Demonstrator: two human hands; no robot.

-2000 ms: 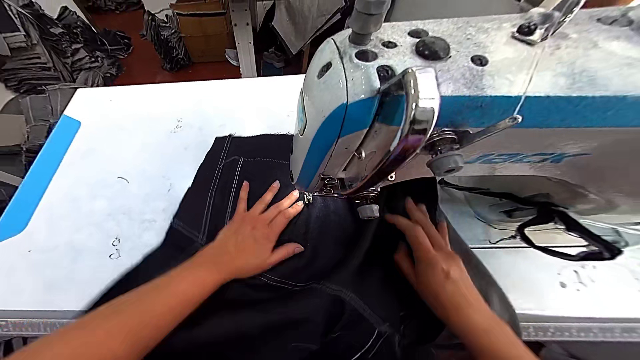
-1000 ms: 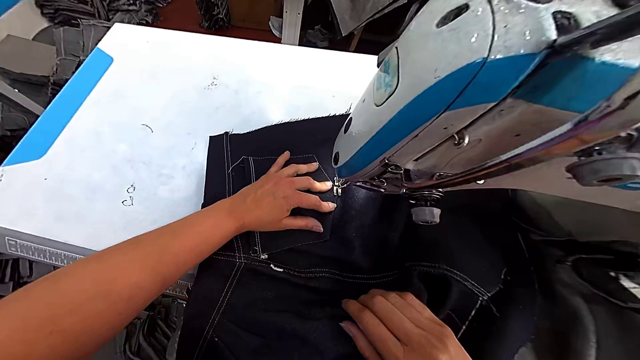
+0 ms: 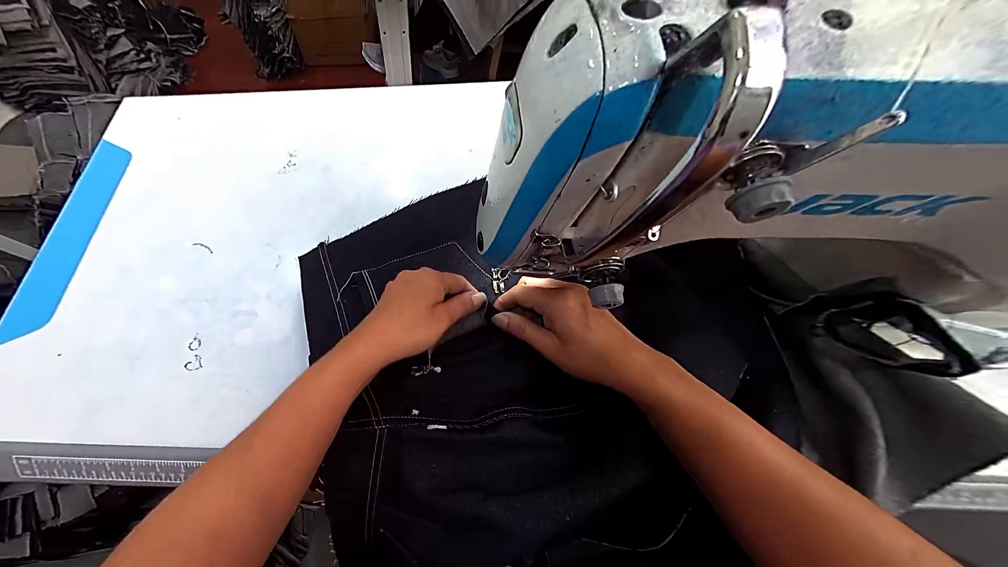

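Dark denim trouser panels (image 3: 504, 472) with pale topstitching lie under the head of a Jack sewing machine (image 3: 583, 118). A denim patch pocket (image 3: 417, 268) on them is stitched along its upper edges, and its near edge is lifted. My left hand (image 3: 421, 311) pinches this edge between thumb and fingers, just left of the presser foot (image 3: 498, 279). My right hand (image 3: 559, 323) pinches the pocket's edge close beside it, just below the foot. The fingertips of both hands nearly meet. The needle tip is too small to make out.
The white machine table (image 3: 236, 197) has a blue corner strip (image 3: 71, 236) and a ruler (image 3: 110, 468) along its front edge. Stacks of dark cut cloth (image 3: 71, 55) stand at the far left. More dark fabric (image 3: 858, 409) lies right of the machine, under its arm.
My left hand has gone from lying flat on the pocket to pinching its edge. My right hand has moved up to the presser foot from the cloth below. The view has shifted.
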